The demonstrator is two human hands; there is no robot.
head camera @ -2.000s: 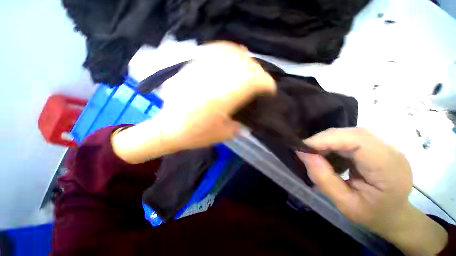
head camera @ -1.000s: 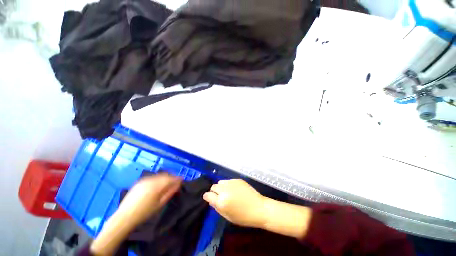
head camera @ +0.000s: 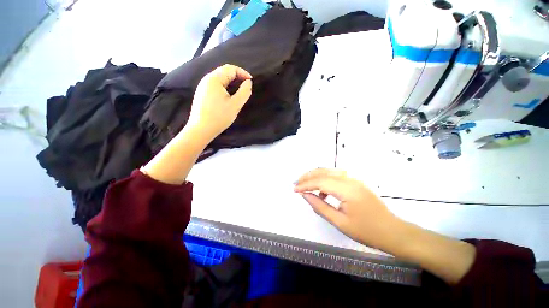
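Observation:
A stack of dark cloth pieces lies on the white table, beside a rumpled dark heap at the left. My left hand is over the stack's near part, thumb and forefinger curled close together with a small gap. No cloth is visibly lifted; whether the fingertips touch it is unclear. My right hand is over the white table, fingers slightly apart, holding nothing.
The sewing machine head stands at upper right, a grey-blue cylinder below it and thread snips to its right. A ruler strip edges the table. Below are a blue crate with dark cloth and a red container.
Both hands have left the dark cloth at the blue crate, where it now lies. My left hand has moved up to the stack, my right over the table. The view has shifted towards the machine.

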